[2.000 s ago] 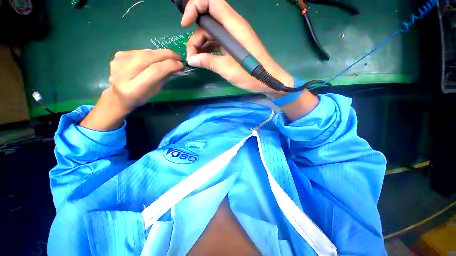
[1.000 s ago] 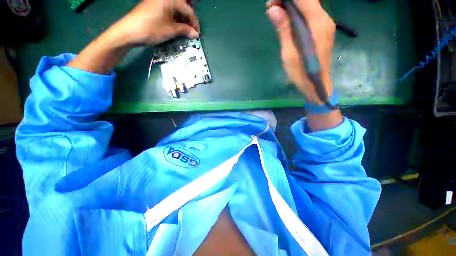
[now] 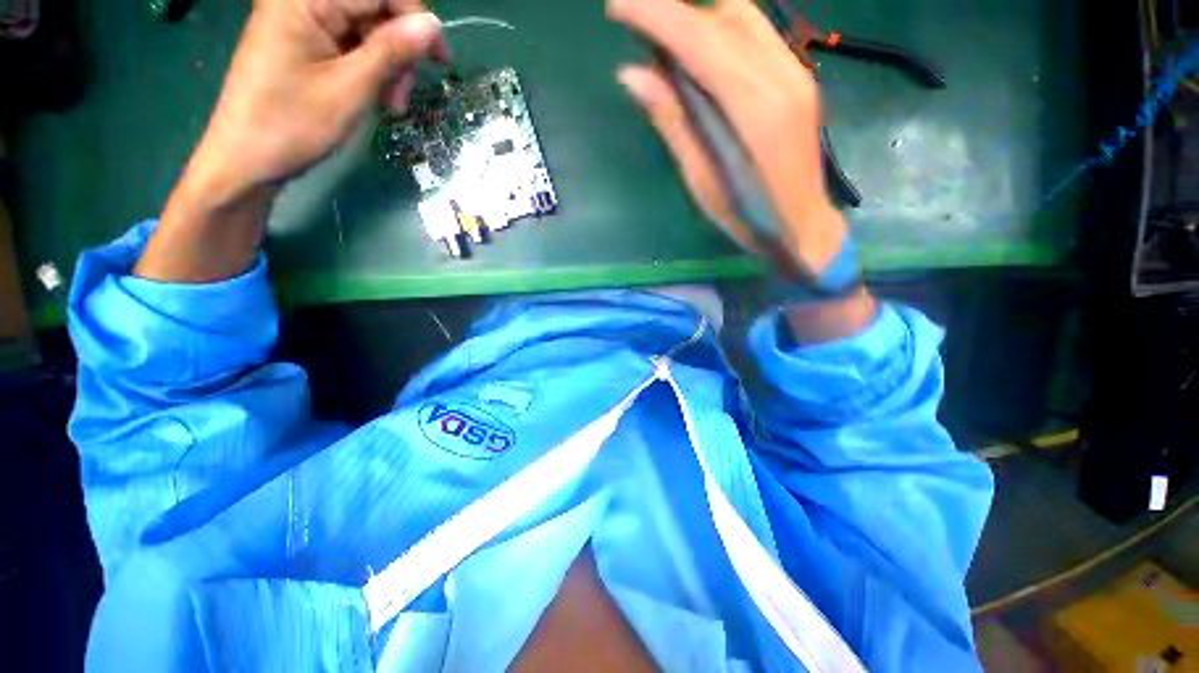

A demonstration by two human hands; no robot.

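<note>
The circuit board (image 3: 506, 164) lies on the green mat left of centre, its pale, chip-crowded face up and its connectors towards me. My left hand (image 3: 322, 86) is above and left of the board, and pinches a thin silvery solder wire (image 3: 476, 23) that points right. My right hand (image 3: 756, 125) is right of the board and off it, closed round the dark soldering iron (image 3: 721, 151). The iron is blurred and its tip is out of view beyond the top edge.
Side cutters (image 3: 878, 55) with black handles and orange-red near the jaws lie open beside my right hand, partly hidden by it. A blue coiled cord (image 3: 1131, 132) runs at the right. A white connector (image 3: 50, 275) is at the mat's left edge.
The board was held in both hands and now lies face up on the mat. My left hand has left it and now holds solder wire. My right hand moved right with the iron, then partly back left.
</note>
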